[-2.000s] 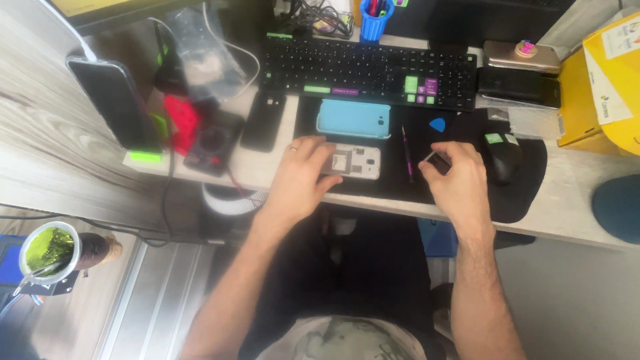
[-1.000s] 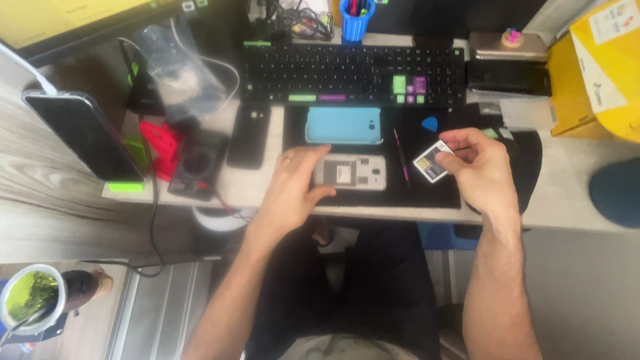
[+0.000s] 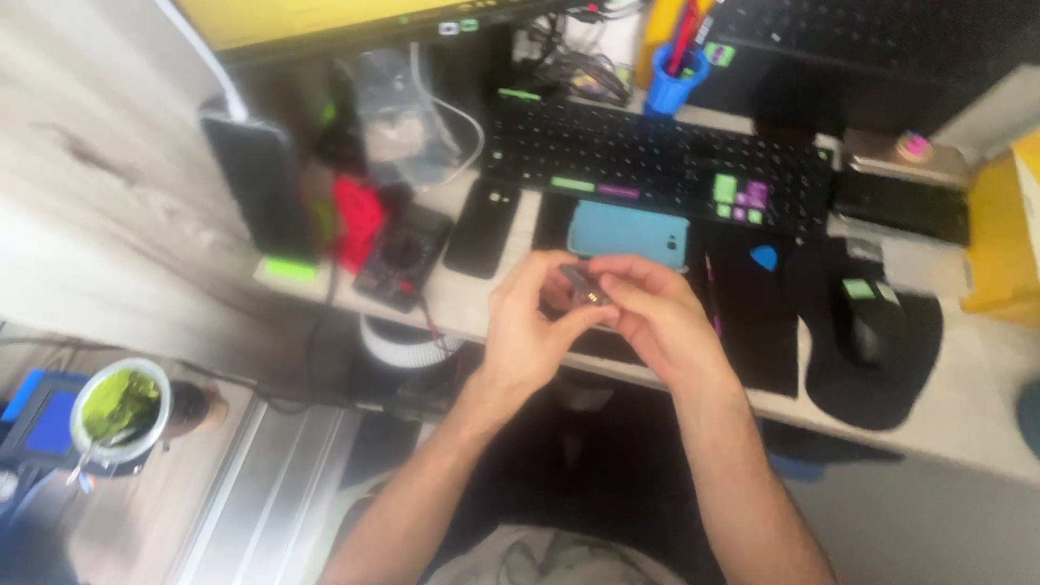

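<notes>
Both my hands meet over the front of the desk, and a small flat phone battery (image 3: 587,286) with gold contacts is between their fingers. My left hand (image 3: 528,325) grips its left side, and my right hand (image 3: 662,313) grips it from the right. The opened phone is hidden behind the hands; only a thin pale edge may show under them. Just beyond the fingers lies a light blue phone case (image 3: 627,234). A thin purple-and-dark screwdriver (image 3: 712,296) rests on the black mat (image 3: 756,349), with a blue plastic pick (image 3: 764,257) to its right.
A black keyboard (image 3: 650,158) spans the back. To the left are a black phone (image 3: 483,229), a multimeter (image 3: 404,256) and a propped phone (image 3: 258,183) on a cable. A mouse (image 3: 868,325) sits right. A cup of green contents (image 3: 122,410) stands lower left.
My right hand has moved left with the battery and now meets my left hand. My left hand was on the opened phone one second ago and now touches the battery.
</notes>
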